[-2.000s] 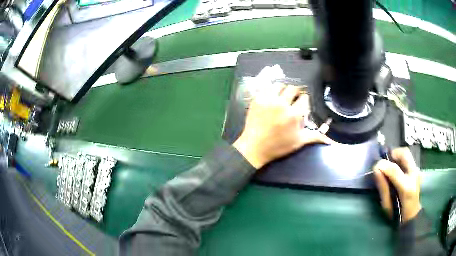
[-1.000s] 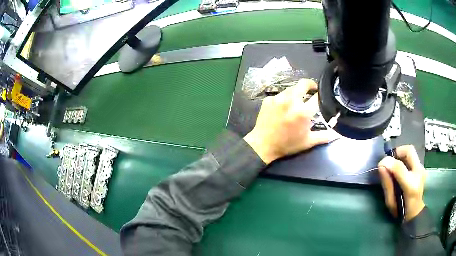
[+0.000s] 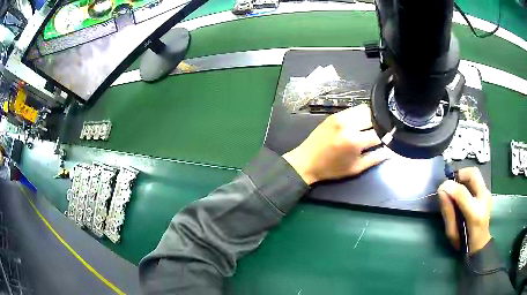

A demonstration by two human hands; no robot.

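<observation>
The silver assembly (image 3: 469, 143) lies on the dark work plate (image 3: 289, 129); its right part shows beyond the ring light (image 3: 425, 144), the rest is hidden. The black microscope barrel (image 3: 415, 57) stands over it. My left hand (image 3: 341, 144) lies on the plate at the ring's left, fingertips partly hidden at its edge; its grip is unclear. My right hand (image 3: 471, 204) holds a slim black pen-like iron (image 3: 462, 230) at the plate's front right. A fine pale wire (image 3: 419, 197) runs left from its fingers.
Crumpled clear plastic (image 3: 312, 86) and a dark thin tool (image 3: 330, 105) lie at the plate's far left. Several silver strips (image 3: 98, 199) lie on the left bench. More ride the green belt (image 3: 190, 124). A monitor (image 3: 98, 52) stands far left.
More of the silver assembly has come out to the right of the ring light. My left hand has shifted slightly; my right hand has hardly moved. Belt strips moved right. The monitor now shows green.
</observation>
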